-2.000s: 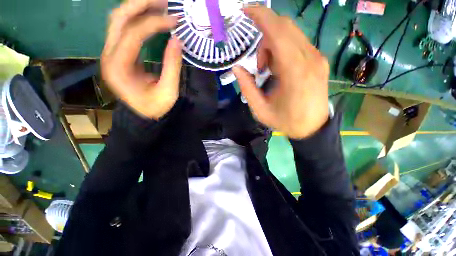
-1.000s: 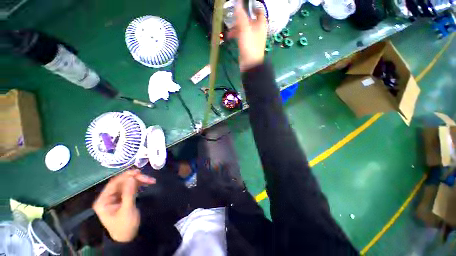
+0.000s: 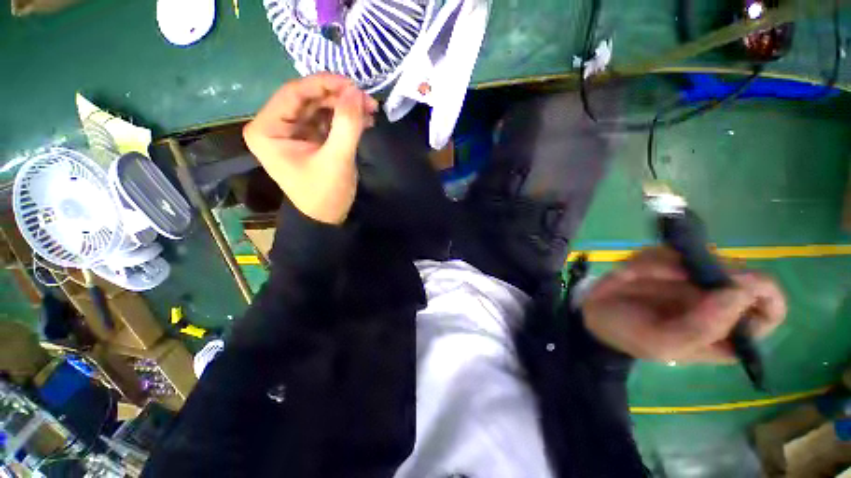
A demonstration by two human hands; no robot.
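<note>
The white fan rear grille point(image 3: 378, 42) lies at the bench edge at top centre, cut off by the picture's rim, with a purple battery cell point(image 3: 328, 11) at its centre. Its white clip base point(image 3: 448, 70) hangs past the edge. My left hand point(image 3: 313, 140) is just below the grille, thumb and fingertips pinched together; I cannot tell if a thin strand is between them. My right hand point(image 3: 686, 308), blurred, holds the black soldering iron point(image 3: 692, 245) over the floor at right; a cord runs up from its pale end. Its tip is not clear.
A round white cover point(image 3: 186, 17) lies on the green bench point(image 3: 224, 89). An assembled clip fan point(image 3: 67, 210) is at left, above cardboard boxes point(image 3: 140, 317). Black cords and a coppery coil point(image 3: 767, 39) are at top right. Green floor with yellow lines is below.
My right hand has come back from the far bench and now holds the soldering iron at lower right. My left hand stays pinched by the grille; the view has shifted.
</note>
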